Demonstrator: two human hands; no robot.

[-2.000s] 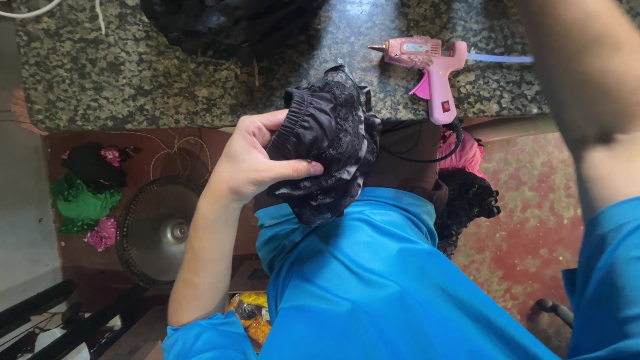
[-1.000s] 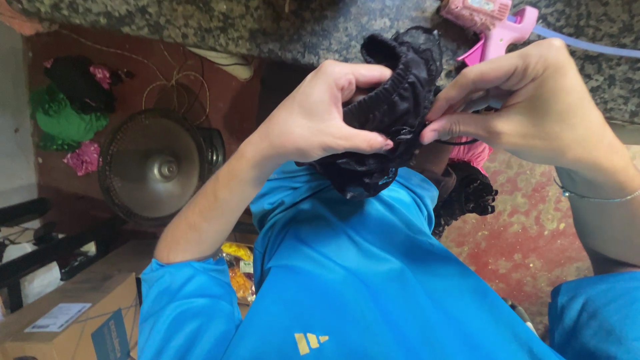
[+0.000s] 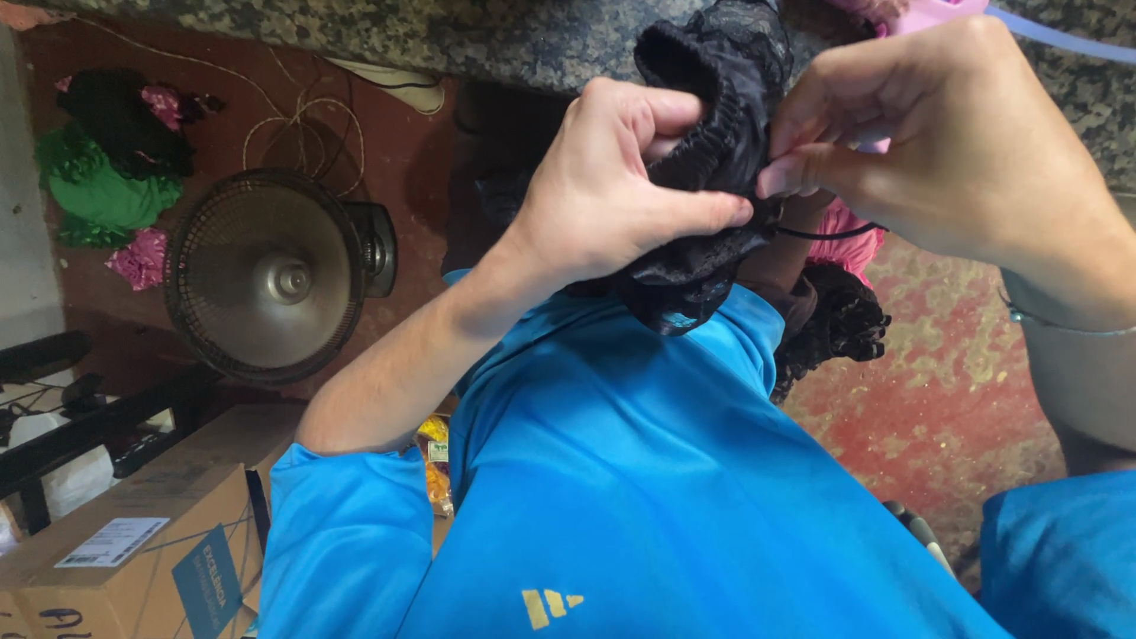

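Observation:
A black gathered fabric piece with lace and an elastic edge [image 3: 710, 169] is held up over my lap, at the counter's front edge. My left hand [image 3: 630, 177] grips it from the left, fingers inside its opening and thumb on the outside. On its right side, the thumb and fingertips of my right hand [image 3: 923, 133] are pinched together against the fabric; whatever lies between them is too hidden to tell. Behind my right hand, the pink glue gun [image 3: 941, 12] lies on the counter, mostly out of view, with a translucent glue stick [image 3: 1056, 35] at its rear.
The granite counter [image 3: 399, 35] runs along the top. A round fan [image 3: 288, 280] stands on the red floor at left, beside cables and a pile of green, black and pink fabric [image 3: 111, 191]. Lower left is a cardboard box [image 3: 169, 541]. More black fabric [image 3: 839, 319] hangs right of my lap.
My right hand has come in from the upper right to the black fabric piece. My left hand still holds it and has turned it somewhat. The view has shifted, leaving the glue gun near the top edge.

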